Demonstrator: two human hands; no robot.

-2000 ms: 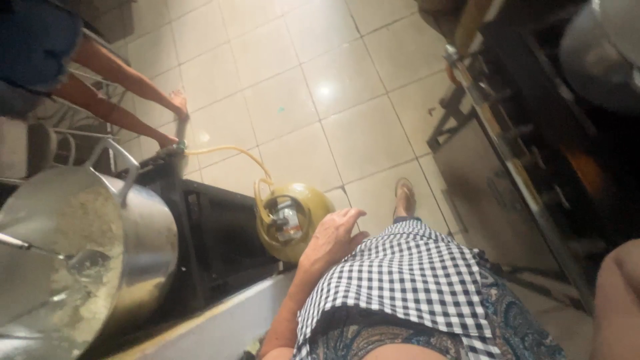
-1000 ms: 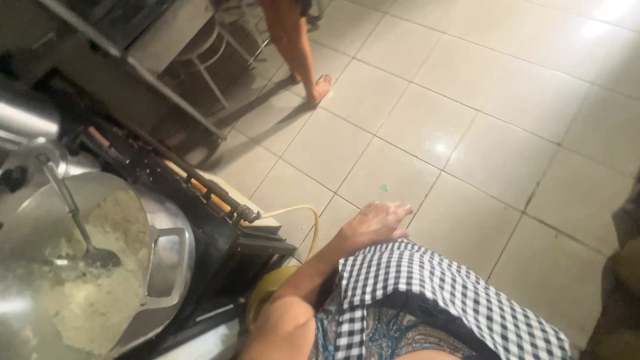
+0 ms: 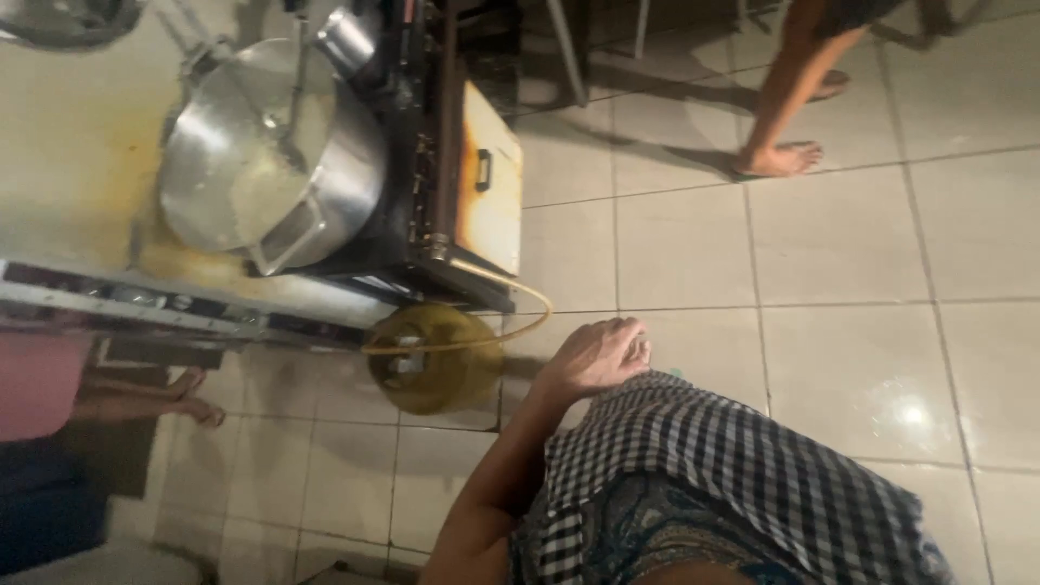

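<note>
My left hand (image 3: 601,353) is at the upper edge of a black-and-white checked apron (image 3: 731,455), its fingers loosely curled and nothing visible in them. My right hand is out of view. Up and to the left of my left hand, a large metal pot (image 3: 349,179) stands on a dark stove (image 3: 406,203). Pale, thick-looking food (image 3: 264,191) lies inside the pot, with a long-handled utensil (image 3: 296,89) reaching into it. Below the stove's corner, nearer my left hand, is a yellowish gas cylinder (image 3: 439,366) with a yellow hose (image 3: 532,296).
A rust-stained pale door with a handle (image 3: 487,179) is beside the stove. A person's bare foot (image 3: 780,158) is on the tiled floor (image 3: 682,252) at upper right. Another person in a pink top (image 3: 41,386) is at the left edge. Metal legs (image 3: 569,53) stand at the top.
The view has swung strongly, bringing the person in pink into sight at the left. My left hand remains near the apron, its fingers more curled than two seconds ago.
</note>
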